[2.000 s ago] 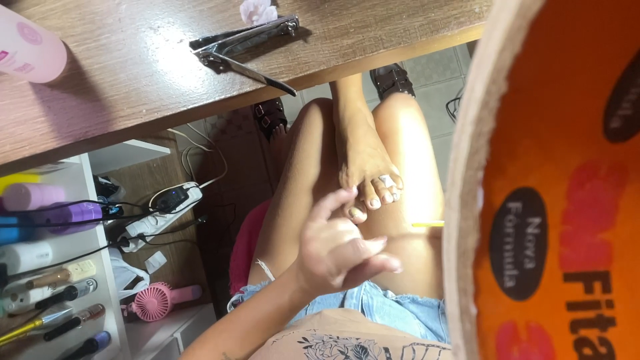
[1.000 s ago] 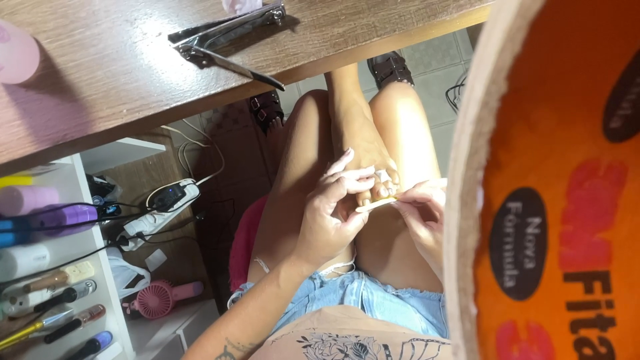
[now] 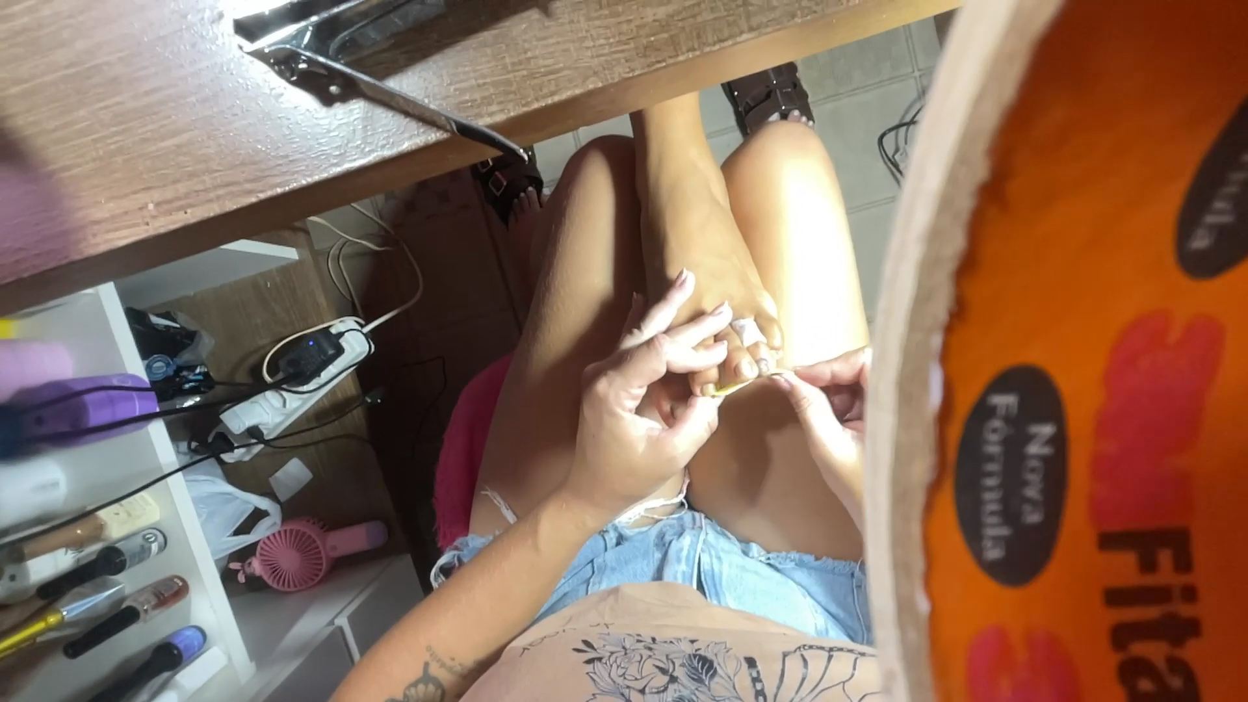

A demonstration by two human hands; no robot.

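Note:
Another person's bare foot point(image 3: 697, 224) rests between the thighs on the lap, toes toward the camera, with a white wrap point(image 3: 749, 331) around one toe. My left hand point(image 3: 648, 390) is beside the toes, its thumb and a finger pinching one end of a thin yellow strip point(image 3: 733, 388), its other fingers spread over the foot. My right hand point(image 3: 834, 405) pinches the other end just past the toe tips; a tape roll partly hides this hand. The strip spans close to the toe tips; whether it touches them I cannot tell.
A large tape roll point(image 3: 1024, 244) fills the right side, close to the camera. A metal clipper point(image 3: 341, 83) lies on the wooden tabletop point(image 3: 175, 146). At left are a shelf point(image 3: 180, 468) of bottles, a power strip point(image 3: 302, 385) with cables and a pink handheld fan point(image 3: 292, 554).
My right hand has come into view from behind the tape roll. My left hand, seen apart from the yellow piece two seconds ago, has moved to the toes and taken hold of it.

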